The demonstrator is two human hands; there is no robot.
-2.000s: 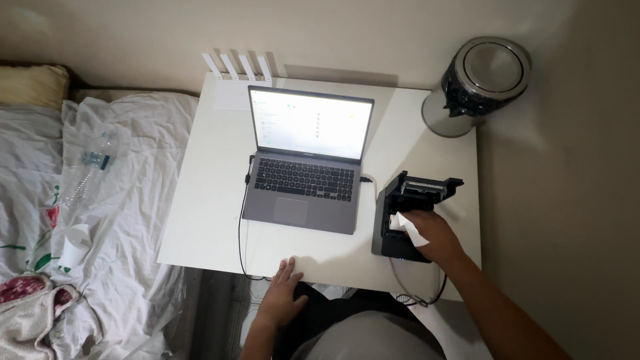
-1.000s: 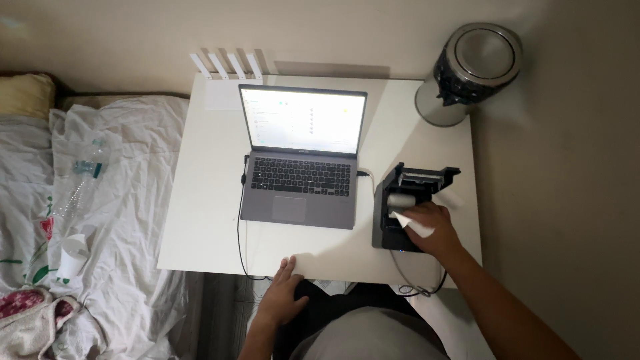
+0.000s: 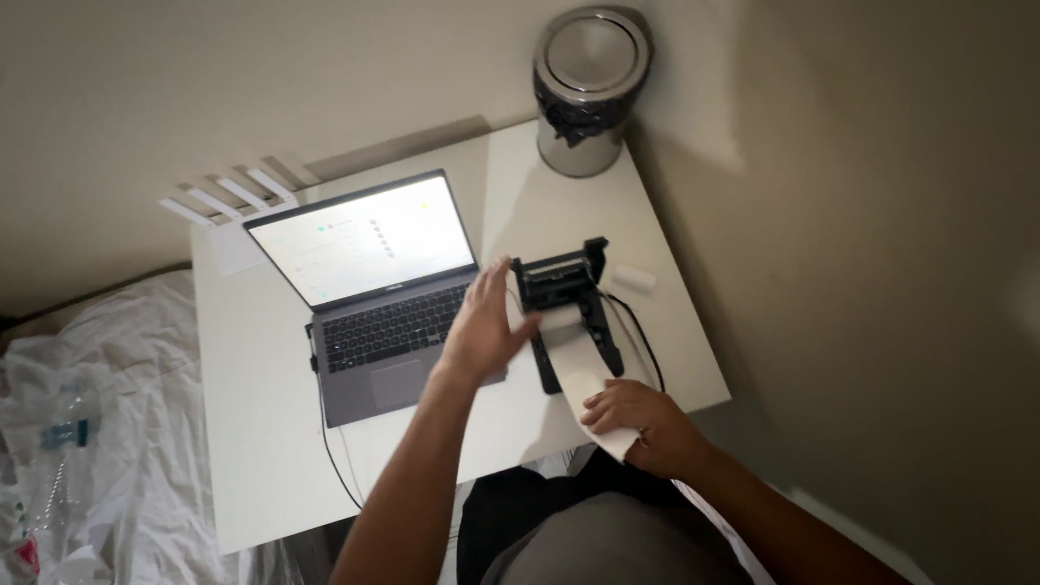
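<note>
A black printer [image 3: 561, 280] stands with its lid raised at the right of the white table, a paper roll [image 3: 562, 317] inside it. A strip of white paper [image 3: 578, 366] runs out of the printer toward me, and my right hand [image 3: 642, 422] grips its end between fingers and thumb. Somewhat blurred, my left hand [image 3: 487, 325] is raised over the laptop's right edge with fingers spread, its thumb close to the printer's left side. Whether that thumb touches the printer I cannot tell. The grey laptop [image 3: 398, 386] is open with its screen lit.
A lidded metal bin [image 3: 581, 150] stands at the table's back right corner. A white router [image 3: 244, 203] with several antennas is at the back left. A small white roll [image 3: 634, 278] lies right of the printer, near a black cable [image 3: 642, 333]. Left is a bed [image 3: 146, 390] with a plastic bottle [image 3: 69, 426].
My left hand has risen from the table's front edge to beside the printer. My right hand has moved out of the printer toward me, drawing out the paper strip. The view has turned.
</note>
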